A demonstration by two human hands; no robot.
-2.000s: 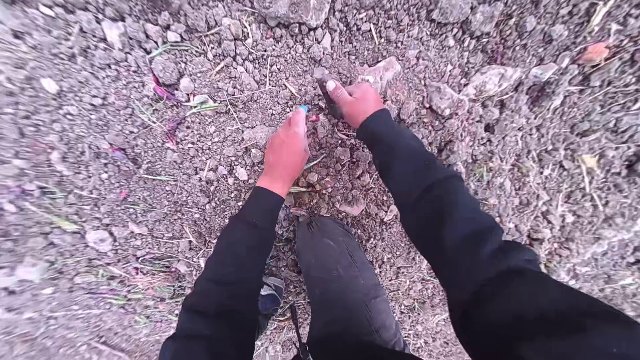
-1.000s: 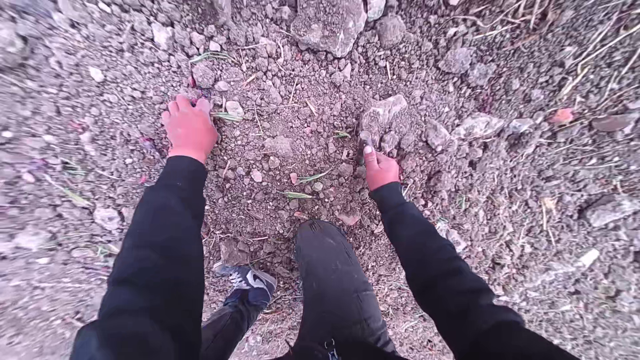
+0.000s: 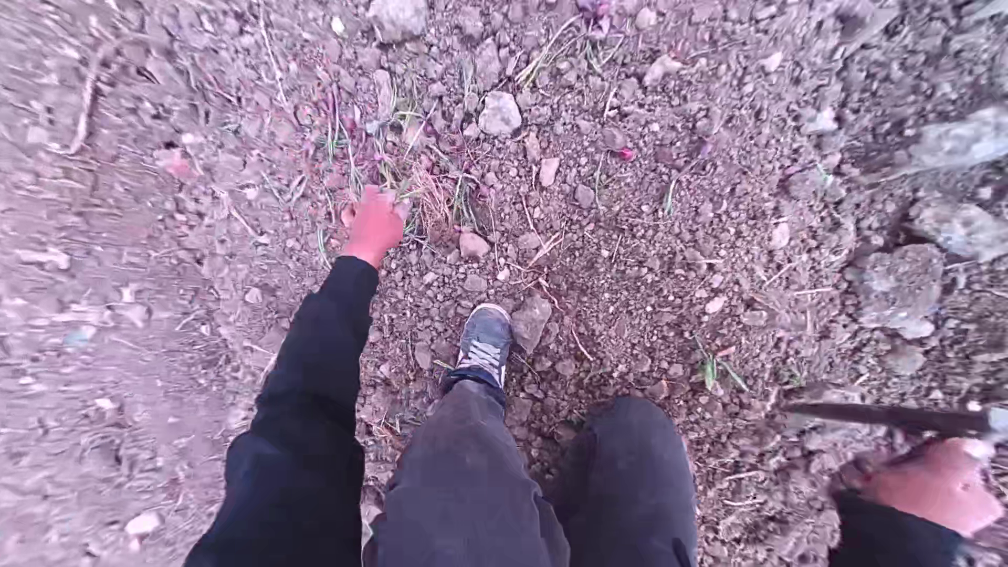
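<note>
My left hand (image 3: 375, 225) reaches down to the soil left of centre, at the edge of a clump of thin green plants and dry roots (image 3: 429, 193). Its fingertips blur into the stems, so whether it grips any cannot be told. At the lower right, my right hand (image 3: 929, 484) is closed around a tool with a narrow dark blade or bar (image 3: 882, 415), which points left just above the ground. The tool's exact kind is unclear. Small green leaves (image 3: 713, 370) grow from the soil between the tool and my knee.
Loose, stony soil surrounds me. Large rocks (image 3: 902, 287) lie at the right, a pale stone (image 3: 500, 114) above the plant clump, and a brown stone (image 3: 532, 321) beside my grey shoe (image 3: 484, 342). My bent knee (image 3: 630, 441) is at the lower centre.
The view has shifted strongly over the ground. My hands, close together two seconds ago, are now far apart, with my right hand low at the right edge and the dark tool showing clearly.
</note>
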